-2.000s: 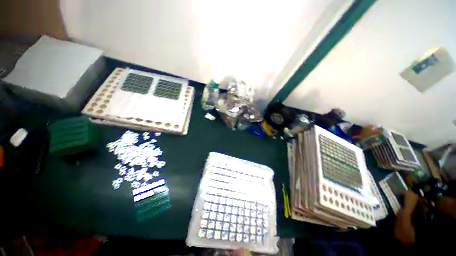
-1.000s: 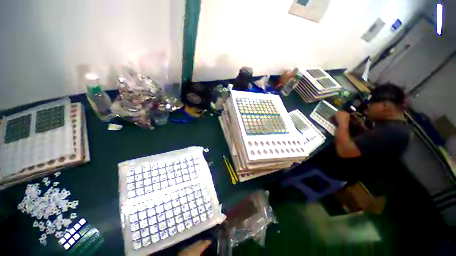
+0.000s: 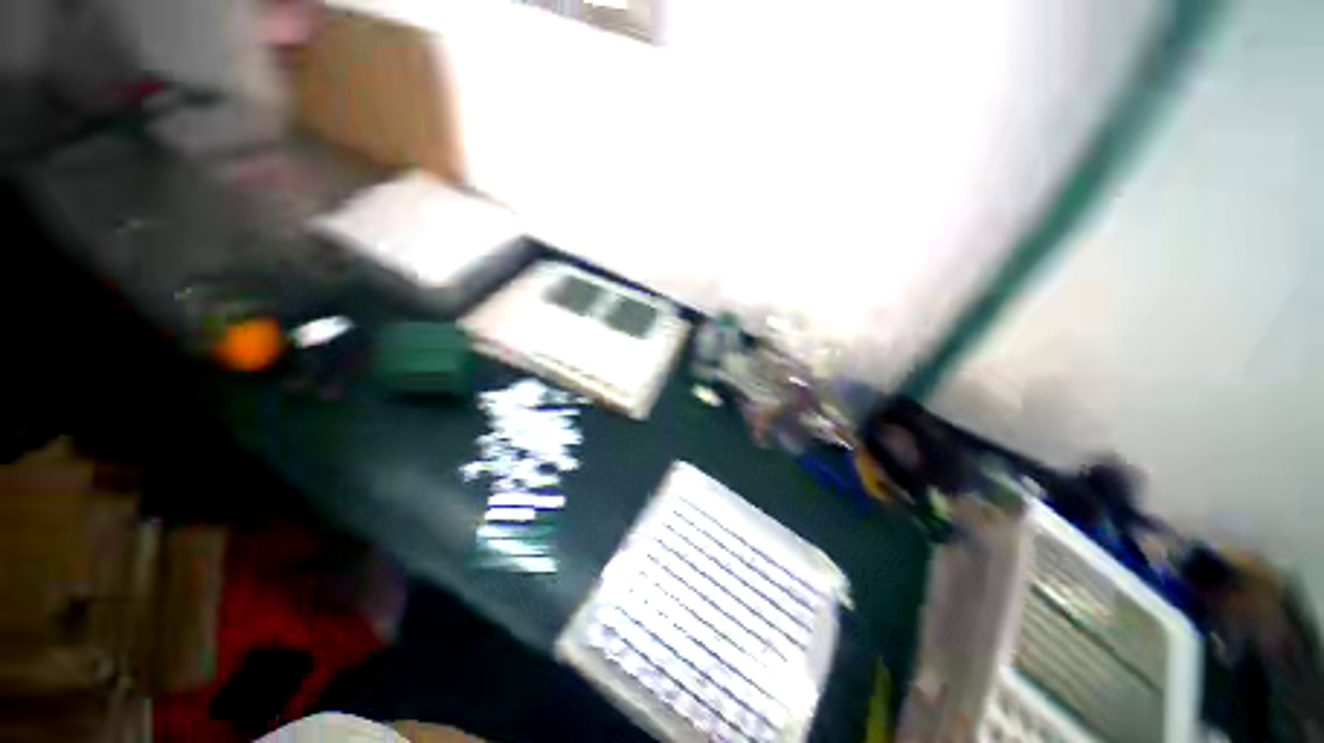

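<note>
The view is blurred. A white tray [image 3: 712,610] with rows of small square parts lies on the dark green bench near the front. A heap of loose white pieces [image 3: 526,436] lies to its left. A small green panel [image 3: 516,549], partly covered with white squares, lies at the heap's near end. Neither of my hands can be made out. A pale rounded shape and a tan patch are cut off by the bottom edge, and I cannot tell what they are.
A green block [image 3: 421,357] stands left of the heap. Carrier boards [image 3: 581,337] with two dark panels lie behind it. Another carrier stack [image 3: 1096,624] stands at the right. Shiny crumpled material [image 3: 791,385] lies by the wall. Brown cartons [image 3: 87,581] are at lower left.
The view has swung left and blurred. Cartons and the bench's left end now show. The seated person is out of view. The tray's rows look slanted now.
</note>
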